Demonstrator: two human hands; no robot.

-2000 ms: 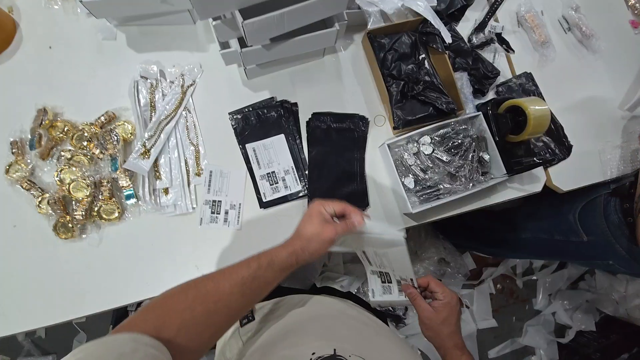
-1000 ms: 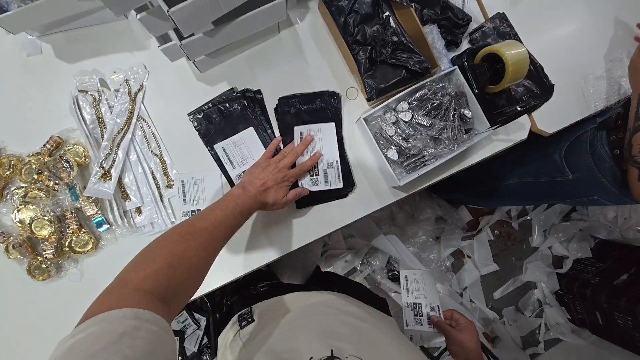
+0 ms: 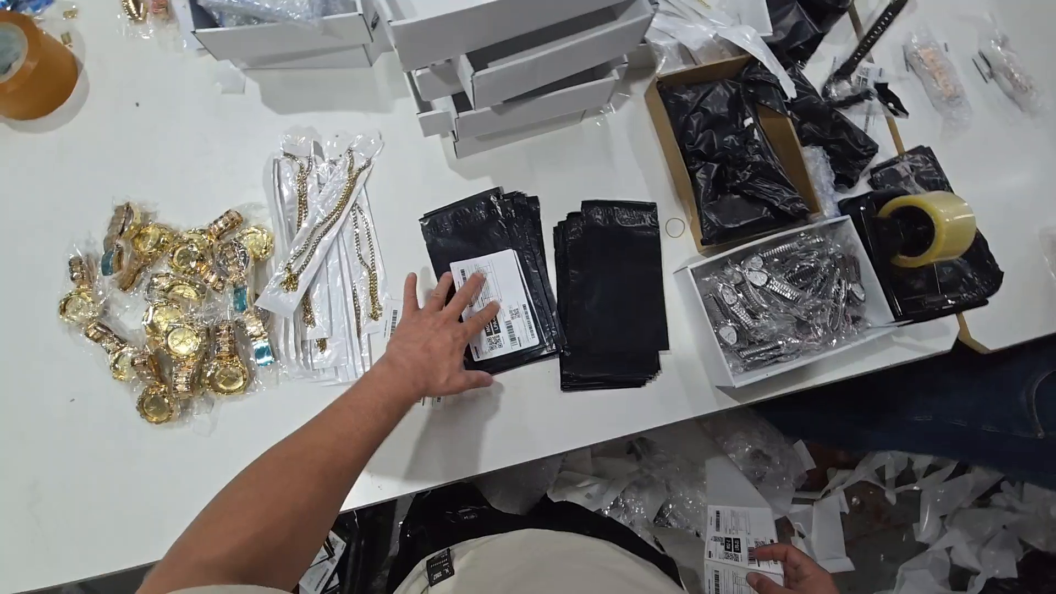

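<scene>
My left hand (image 3: 441,334) is spread over the left stack of black plastic mailing bags (image 3: 478,223), its fingertips on a white printed label (image 3: 516,318) that lies on top. A second stack of black bags (image 3: 612,293) lies just to the right with no label showing. Low in the view, off the table edge, my right hand (image 3: 790,571) holds a strip of white printed labels (image 3: 740,524) between thumb and fingers. Left of the bags are gold-coloured chains in clear sleeves (image 3: 326,239) and a pile of bagged gold-coloured wristwatches (image 3: 183,338).
A white box (image 3: 709,375) of bagged silver-coloured watches and a cardboard box (image 3: 672,157) of black plastic stand right. Beyond are a tape dispenser (image 3: 932,231) and a person's jeans (image 3: 916,412). White boxes (image 3: 528,99) and brown tape (image 3: 37,70) stand behind. Plastic scraps (image 3: 932,503) litter the floor.
My left hand has moved from the right stack of bags to the left one. The label seen on the right stack a second ago no longer shows there. My right hand still holds labels.
</scene>
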